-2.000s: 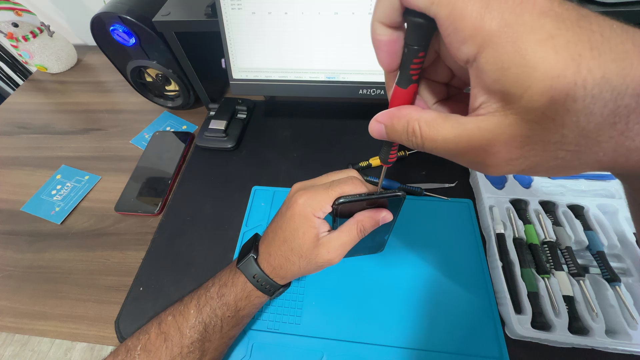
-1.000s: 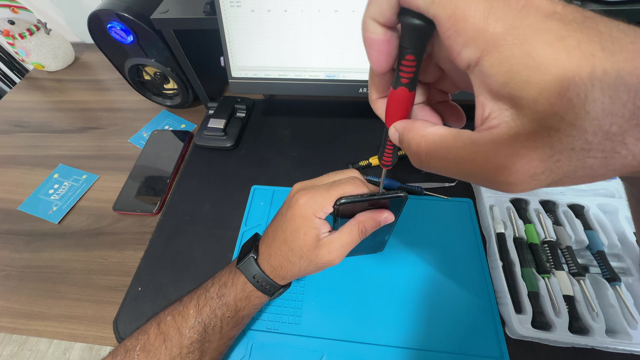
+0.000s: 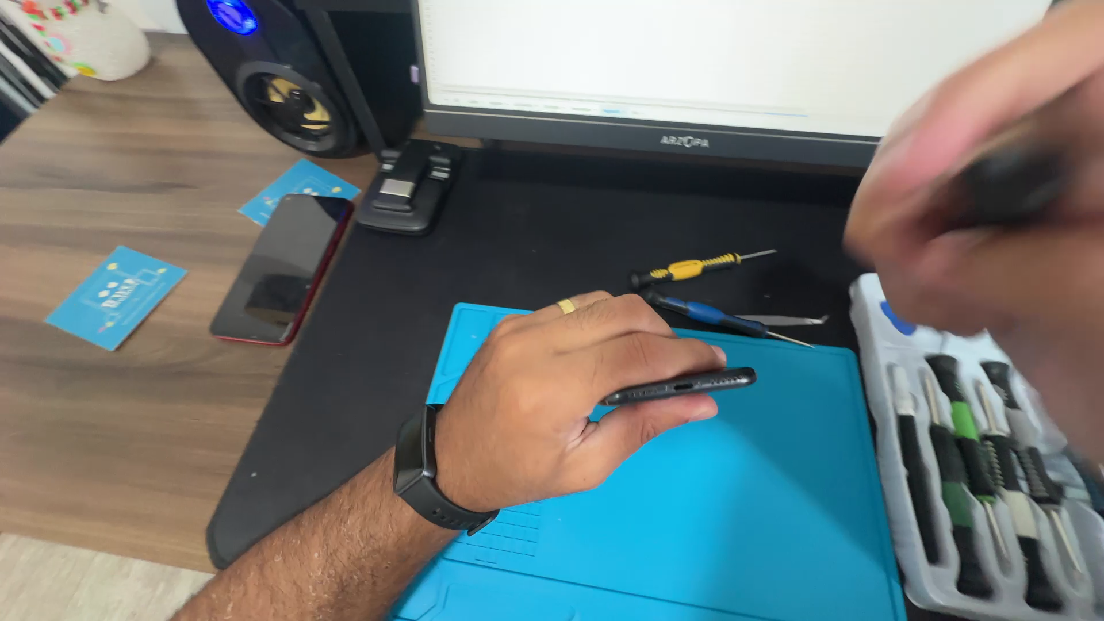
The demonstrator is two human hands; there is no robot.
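My left hand (image 3: 569,397) pinches a dark smartphone (image 3: 681,386) between thumb and fingers above a blue silicone work mat (image 3: 733,517). The phone's bottom edge with its port and holes faces me. My right hand (image 3: 992,198), blurred at the upper right, is closed around a screwdriver, whose dark handle end (image 3: 1013,185) shows; its shaft is hidden. Beyond the mat lie a yellow and black screwdriver (image 3: 687,270), a blue screwdriver (image 3: 711,314) and a metal pick (image 3: 798,320).
At right sits a white plastic tray (image 3: 893,535) of screwdrivers. A monitor (image 3: 638,129) and a speaker (image 3: 297,103) stand at the back. A second smartphone (image 3: 280,267), blue cards (image 3: 116,297) and a black stand (image 3: 410,190) are on the left.
My right hand has moved away from the phone to the right, with the screwdriver. The phone in my left hand has tilted so its bottom edge faces the camera.
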